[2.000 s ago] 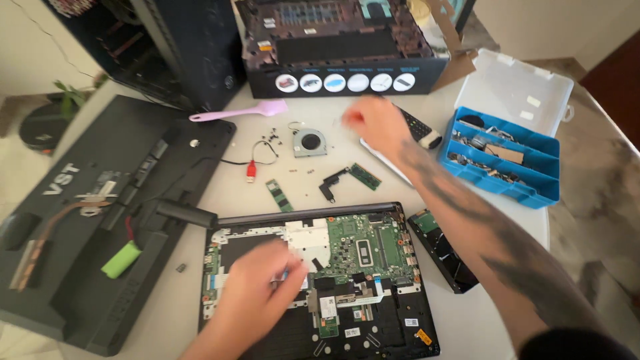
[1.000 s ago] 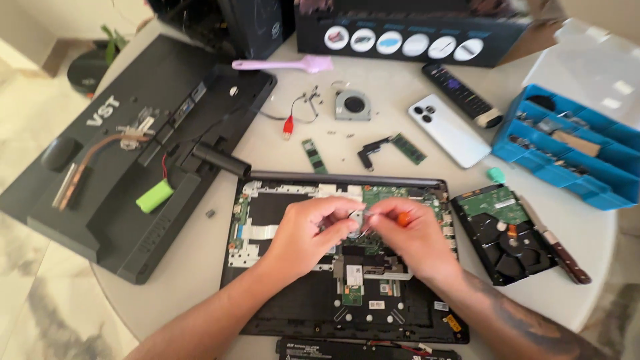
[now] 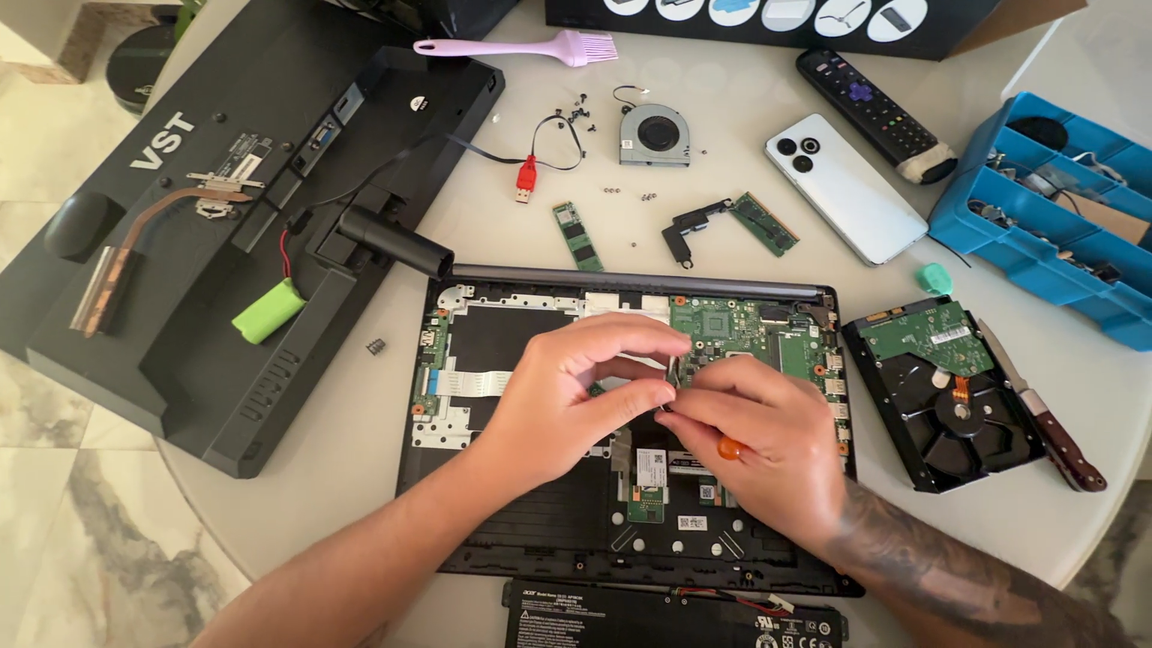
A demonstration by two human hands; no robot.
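Over an opened laptop chassis [image 3: 522, 540] with its green motherboard [image 3: 720, 324], my left hand [image 3: 576, 396] pinches a small thin metallic piece [image 3: 673, 369] between thumb and fingers. My right hand [image 3: 765, 432] meets it from the right, fingertips at the lower end of the piece, and also holds an orange-handled tool [image 3: 731, 447] whose tip is hidden. A white ribbon cable [image 3: 472, 383] lies left of my left hand. Above the chassis are a RAM module [image 3: 763, 223], a narrow green circuit board [image 3: 577, 236], a black bracket [image 3: 693, 229] and a cooling fan [image 3: 655, 135].
A laptop battery [image 3: 666, 621] lies at the near edge. To the right are a hard drive [image 3: 945, 396], a knife [image 3: 1048, 423], a phone [image 3: 846, 189], a remote [image 3: 873, 112] and a blue organizer [image 3: 1035, 243]. A monitor [image 3: 180, 270] with a copper heat pipe [image 3: 135, 234] lies left; loose screws [image 3: 576, 115] sit beyond.
My right hand, beyond the laptop two seconds ago, is now over the motherboard beside my left hand. Since one second ago both hands have stayed together there. The view has shifted.
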